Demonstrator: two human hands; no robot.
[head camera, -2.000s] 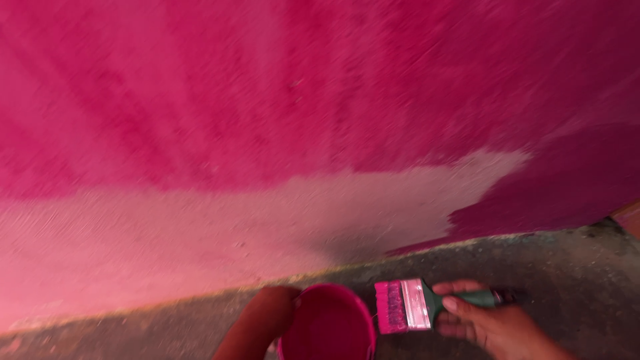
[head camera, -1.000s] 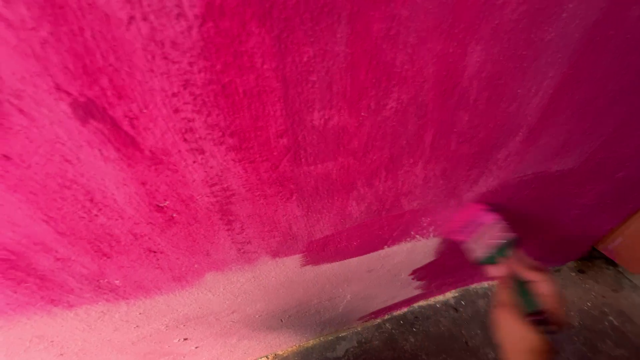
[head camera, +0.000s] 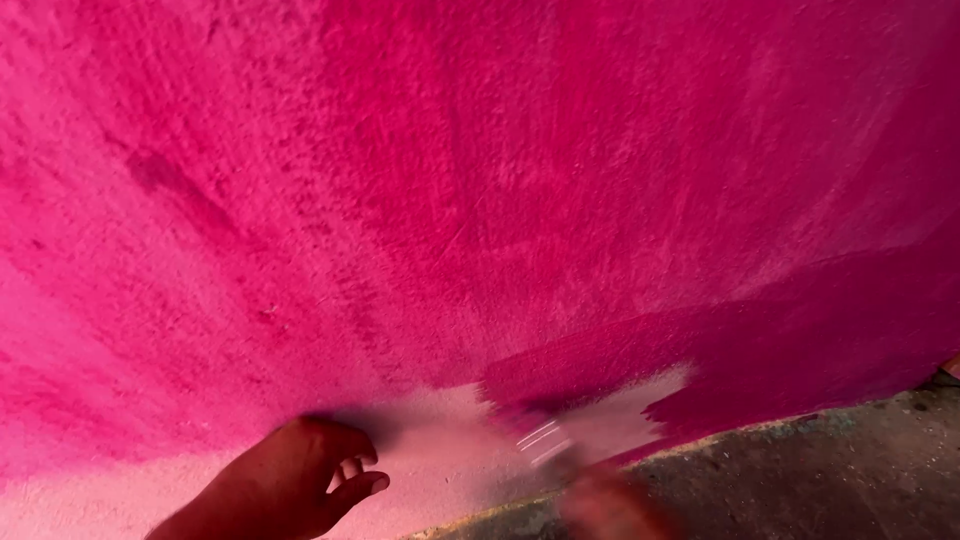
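Observation:
A wall (head camera: 450, 187) coated in bright magenta fills most of the head view, with a pale pink strip (head camera: 420, 457) low along its base. My right hand (head camera: 615, 502), blurred by motion, grips a paintbrush (head camera: 544, 442) whose bristles are at the wall, by the edge between magenta and pale pink. The brush's handle is mostly hidden by the hand and blur. To the left, my left hand (head camera: 300, 480) is beside the pale strip with its fingers curled and apart, holding nothing; whether it touches the wall is unclear.
Dark, speckled concrete floor (head camera: 787, 480) meets the wall along a yellowish edge at the lower right. A small part of an orange-brown object (head camera: 952, 366) shows at the right border.
The brush has moved left along the wall from one second ago. Fresh magenta covers more of the pale strip. My left hand has come back into view, without the pink bucket seen beside it two seconds ago.

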